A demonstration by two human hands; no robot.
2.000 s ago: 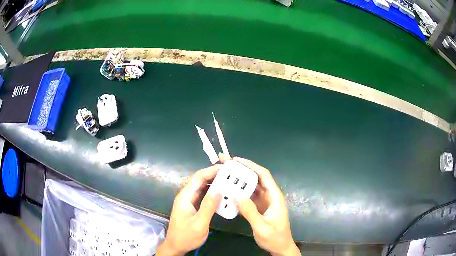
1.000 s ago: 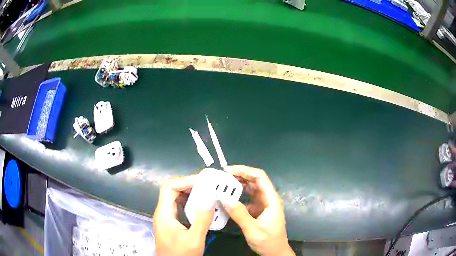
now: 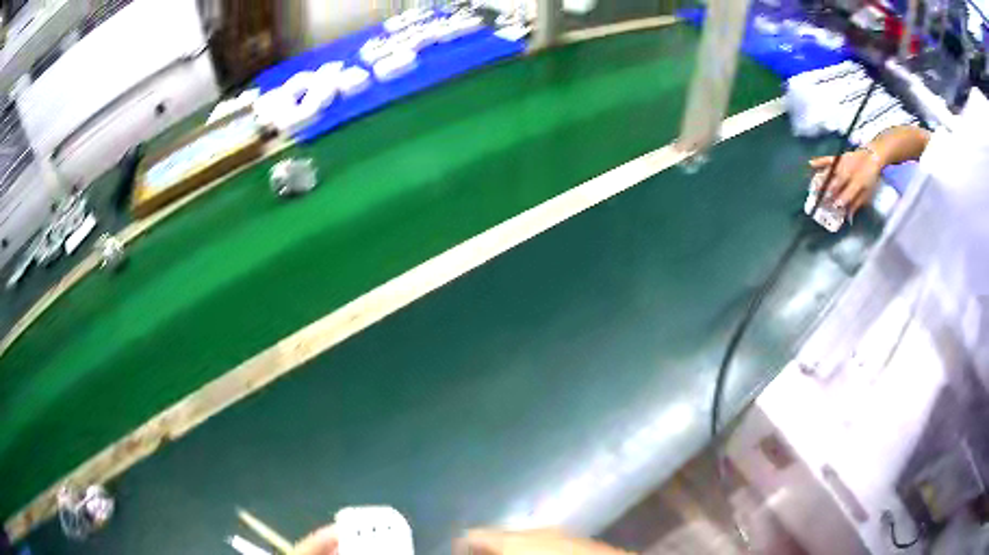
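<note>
A white socket adapter with small dark slots is at the bottom edge, partly cut off. My left hand is at its left side and holds it; only fingertips show. My right hand is to the right of the adapter with a gap between them. It is blurred and mostly cut off, so its grip cannot be told. A pale tan pointed stick and a white pointed tool lie left of the adapter on the dark green bench.
Another person's hand touches a white adapter at the right. A black cable crosses there. The green conveyor carries a unit. A blue mat with white housings and a shallow tray stand beyond. Inner assemblies lie lower left.
The view has swung right and up, so my hands and the adapter sit at the bottom edge. My right hand has come off the adapter. The blue bin and lined crate have left the view.
</note>
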